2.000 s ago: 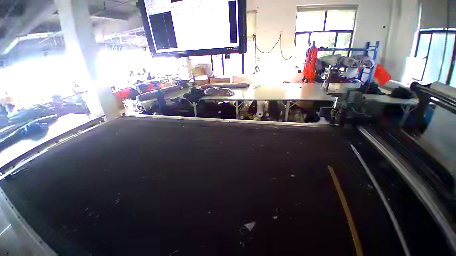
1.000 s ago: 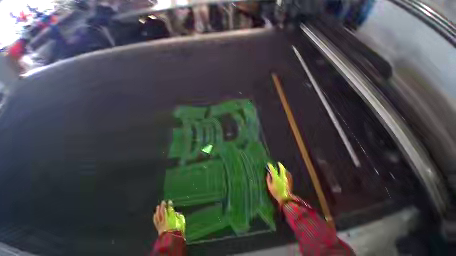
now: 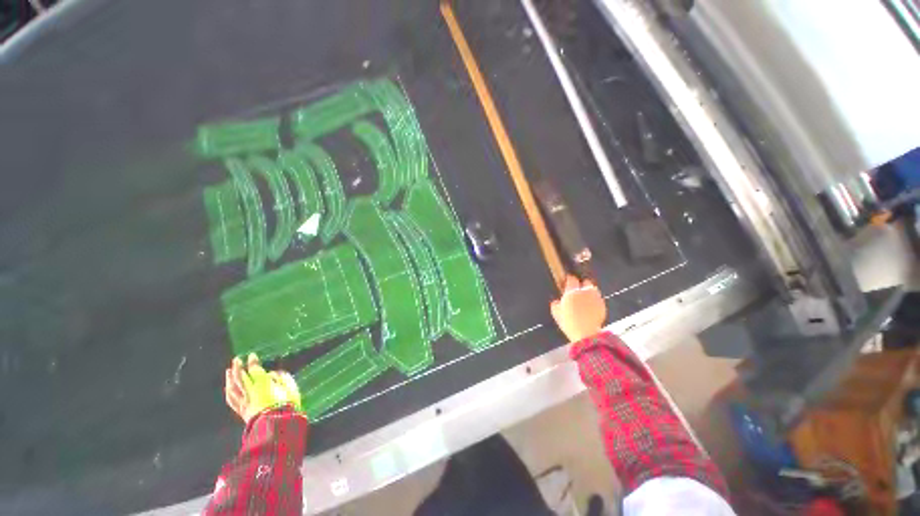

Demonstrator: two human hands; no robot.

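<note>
A green projected layout of curved and rectangular shapes (image 3: 303, 292) lies on the black cutting bed (image 3: 111, 252). A small pale triangle (image 3: 310, 225) shows within it. My left hand (image 3: 262, 390) rests on the layout's lower left corner with nothing seen in it, fingers apart, partly lit yellow-green. My right hand (image 3: 579, 308) is closed at the near end of a long orange-brown stick (image 3: 501, 141), right of the layout. The fingers' underside is hidden.
A silver-white strip (image 3: 580, 106) lies right of the stick. Between and beside them are a brown bar (image 3: 560, 217), a dark block (image 3: 646, 237) and a small dark item with a pale end (image 3: 482, 240). The bed's silver rim (image 3: 525, 375) runs in front; machine rails (image 3: 696, 111) stand right.
The view has turned down and right. My right hand has moved from the layout's right edge to the stick's near end. My left hand stays at the lower left corner.
</note>
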